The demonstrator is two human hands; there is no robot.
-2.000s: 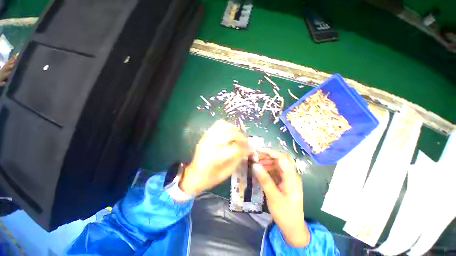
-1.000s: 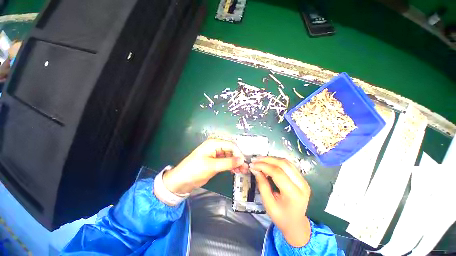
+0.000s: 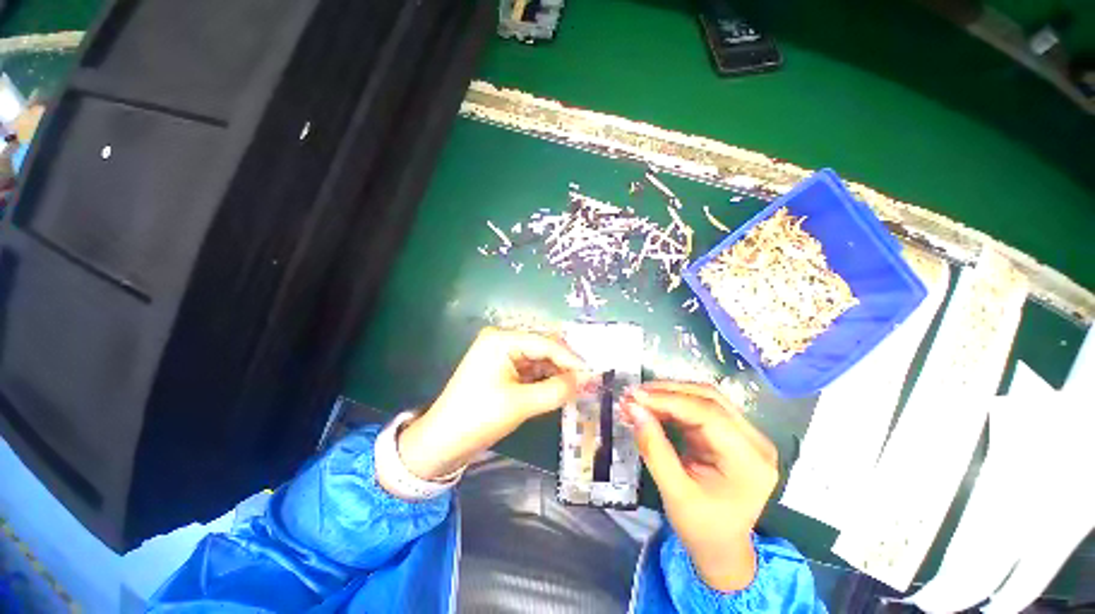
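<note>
A flat silver-white phone middle frame (image 3: pixel 582 462) with a dark strip down its middle lies at the bench's near edge, its long side pointing away from me. My left hand (image 3: pixel 495 396) is at its left side, thumb and forefinger pinched over the upper part of the frame. My right hand (image 3: pixel 708 462) is at its right side, thumb and forefinger pinched near the dark strip. Anything between the fingertips is too small and blurred to tell. Loose strip parts (image 3: pixel 606 240) lie in a pile beyond the frame. A blue bin (image 3: pixel 880 282) holds many tan strips.
Large black stacked trays (image 3: pixel 240 240) stand at the left. White liner strips (image 3: pixel 949 408) lie right of the bin. A silver unit (image 3: pixel 530 17) and a dark phone-like device (image 3: pixel 740 42) lie on the far green ledge. Part of another person shows at the far left edge.
My right hand has moved slightly right, and my fingertips are a little farther apart. More of the frame and its dark strip shows between my hands. The view has shifted slightly.
</note>
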